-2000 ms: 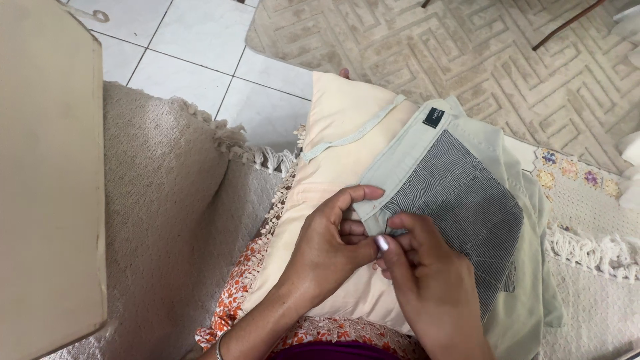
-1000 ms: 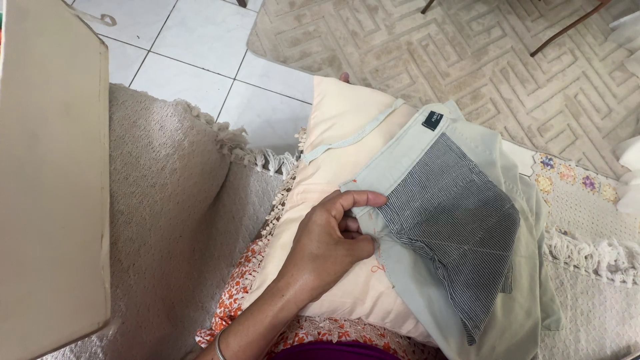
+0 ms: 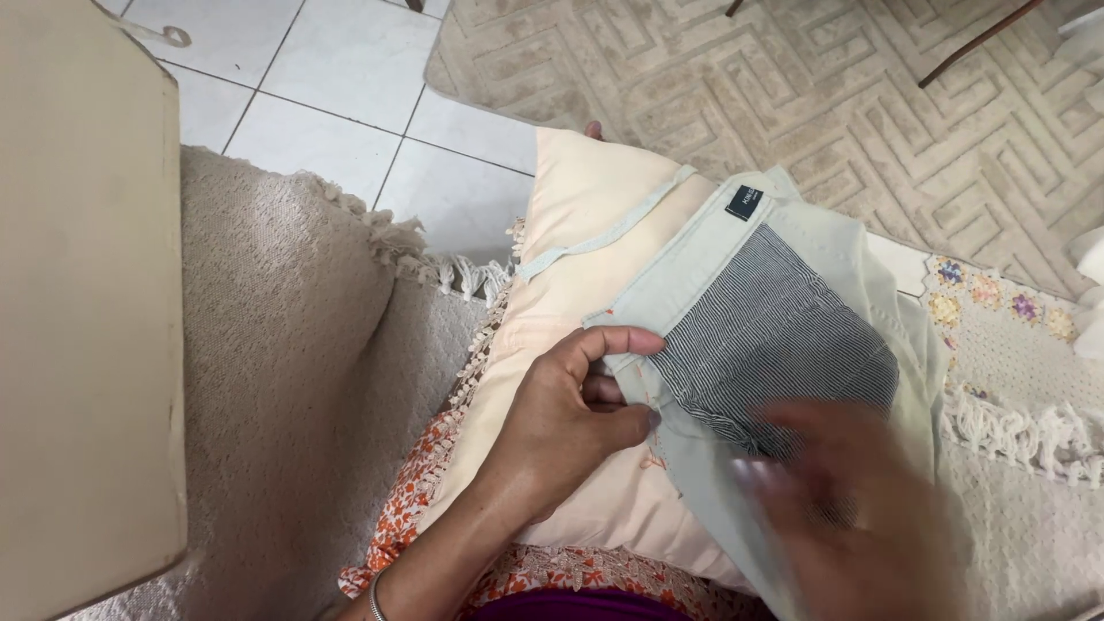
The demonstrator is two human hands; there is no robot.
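A pale grey-green garment (image 3: pixel 681 267), with a waistband, a dark label (image 3: pixel 744 203) and a striped pocket lining (image 3: pixel 785 319), lies over a cream cushion (image 3: pixel 595 207). My left hand (image 3: pixel 561 414) pinches the garment's edge near the waistband end, thumb below and index finger above. Orange thread (image 3: pixel 653 461) shows along the edge below the thumb. My right hand (image 3: pixel 845 509), blurred by motion, is over the lower part of the striped lining; whether its fingers hold anything cannot be made out. A narrow pale fabric strip (image 3: pixel 604 237) lies across the cushion.
A beige panel (image 3: pixel 86 310) stands at the left edge beside a woven, fringed cover (image 3: pixel 276 345). A crocheted cover with flowers (image 3: pixel 992 345) lies at the right. Beyond are white floor tiles (image 3: pixel 336 112), a patterned rug (image 3: pixel 690 78) and thin brown furniture legs (image 3: pixel 975 43).
My right hand, at the garment's edge two seconds ago and out of view one second ago, is back over the lining. My left hand stays on the garment's edge.
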